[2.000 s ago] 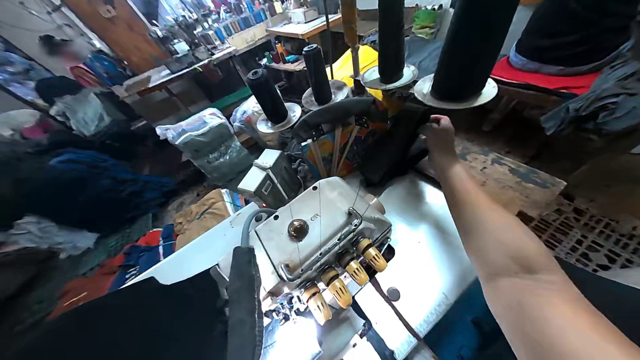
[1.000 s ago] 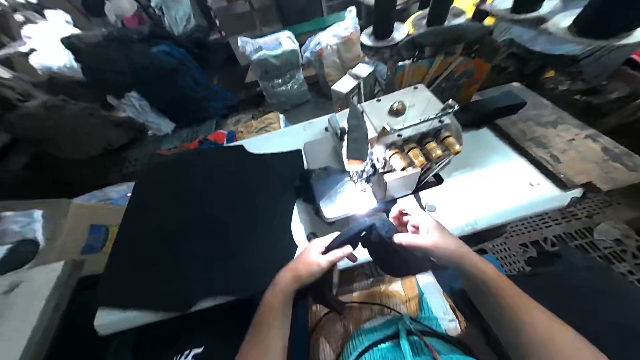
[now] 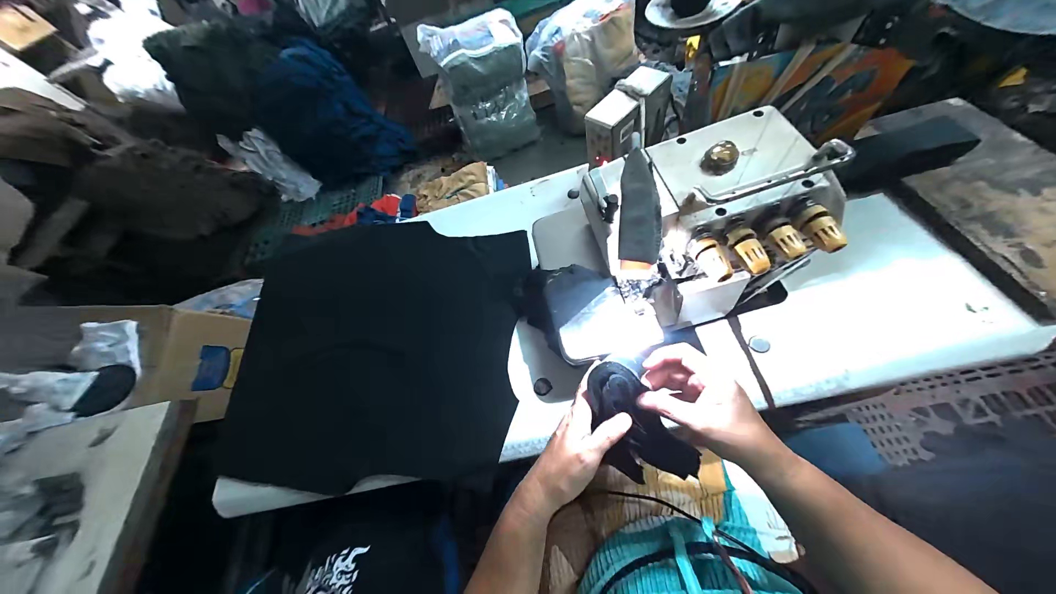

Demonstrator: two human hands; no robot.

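Observation:
Both hands are at a small bunched piece of black fabric [image 3: 615, 396], just in front of the lit plate of an overlock sewing machine [image 3: 734, 177]. My left hand [image 3: 577, 450] grips its left side, thumb on top. My right hand [image 3: 697, 396] pinches its right edge between thumb and fingers; part of the fabric hangs below. Beside the machine, a large black fabric panel [image 3: 379, 355] lies flat over the left part of the white table [image 3: 899, 289]. A dark strip of black fabric [image 3: 916, 153] rests behind the machine's right end.
The machine's yellow tension knobs [image 3: 767, 243] face my right arm. A cardboard box [image 3: 165, 346] stands at the left near another table's corner [image 3: 99, 495]. Plastic-wrapped bundles [image 3: 487, 91] are beyond the machine. A worn wooden board [image 3: 990, 190] adjoins the table at right.
Two seconds ago my right hand was at black fabric behind the machine, near the thread cones. Now both hands hold the small black piece at the machine's front. The view has swung and lowered.

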